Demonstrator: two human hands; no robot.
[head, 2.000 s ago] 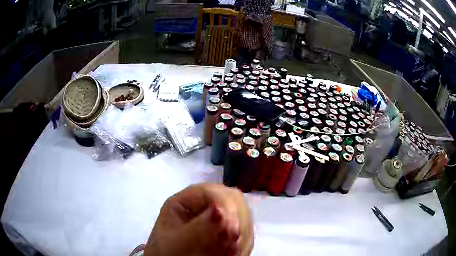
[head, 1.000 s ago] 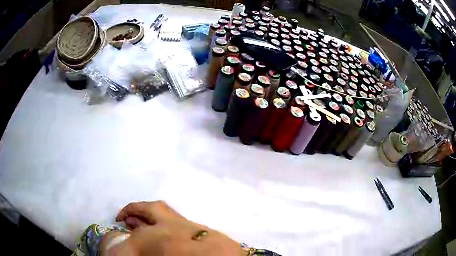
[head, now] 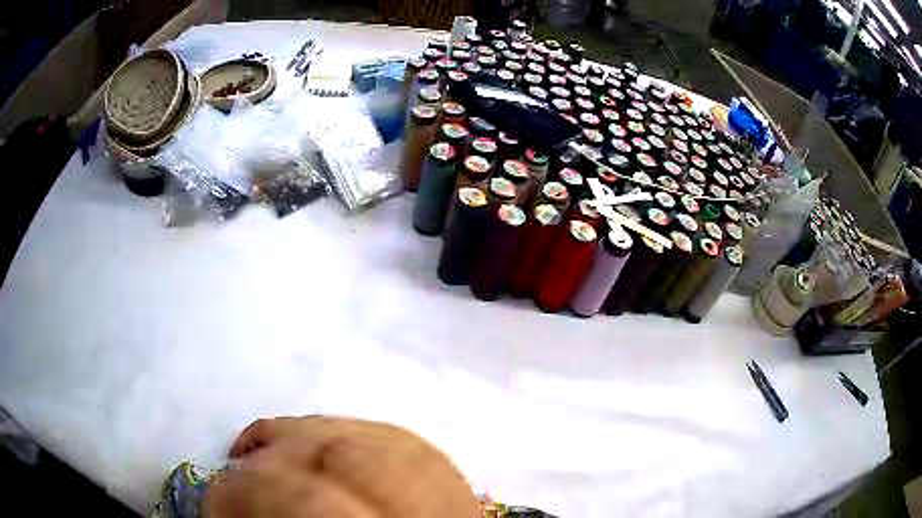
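My left hand [head: 268,486] and my right hand [head: 389,467] overlap low at the table's near edge, blurred and partly cut off by the bottom of the picture. A patterned sleeve cuff shows on each side. Their fingers are mostly hidden, and no held object can be made out. The hands are over the white table cover [head: 253,334], in front of the thread spools [head: 571,268] and apart from them. The spools stand upright in a large block, with white strips [head: 632,218] and a black pouch [head: 518,111] on top.
Coiled baskets [head: 147,99], a shallow dish [head: 238,81] and clear plastic bags [head: 238,152] lie at the left. Two dark snips [head: 767,391] [head: 852,389] lie at the right, near a cream thread cone [head: 782,300] and a dark box [head: 834,336].
Two seconds ago one blurred hand was raised before the spools; now both hands overlap low down. The view has tilted downward. Since one second ago the hands have shifted only slightly.
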